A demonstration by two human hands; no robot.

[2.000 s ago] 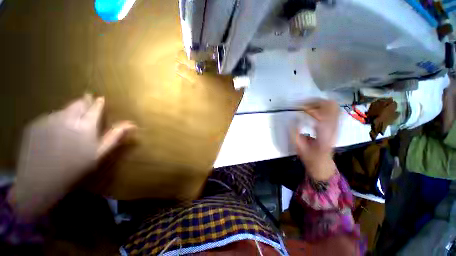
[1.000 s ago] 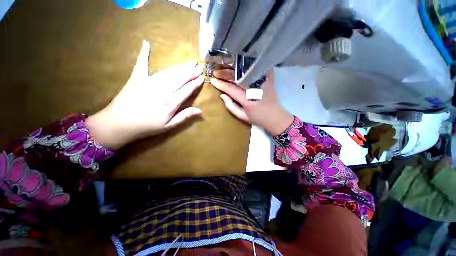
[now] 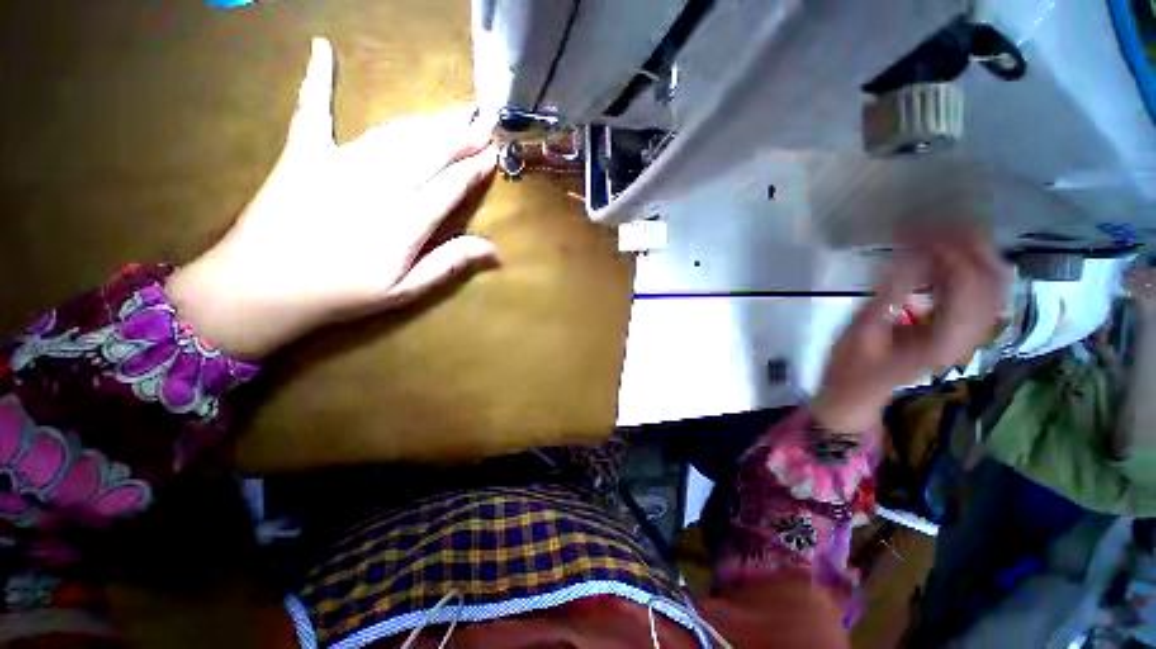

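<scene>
A large brown fabric panel [image 3: 507,342] lies under the sewing machine head [image 3: 748,89]. A small brown strip [image 3: 548,155] lies on the panel at the presser foot [image 3: 511,159]. My left hand [image 3: 342,209] lies flat on the panel, fingers spread, fingertips beside the presser foot; it grips nothing. My right hand [image 3: 925,317] is blurred, off the fabric at the right end of the table, over the spot of the red-orange handled snips [image 3: 910,312], which it mostly hides. Whether it holds them cannot be told.
A white knob [image 3: 643,236] stands right of the needle area. A ridged dial [image 3: 913,118] sits on the machine head. The white table edge [image 3: 735,412] runs above the checked apron [image 3: 494,552]. A person in a green top [image 3: 1071,431] is at the right. A blue object shows at the top left.
My right hand has left the presser foot and moved right to the table's end. My left hand stays on the panel beside the foot. The view has shifted slightly.
</scene>
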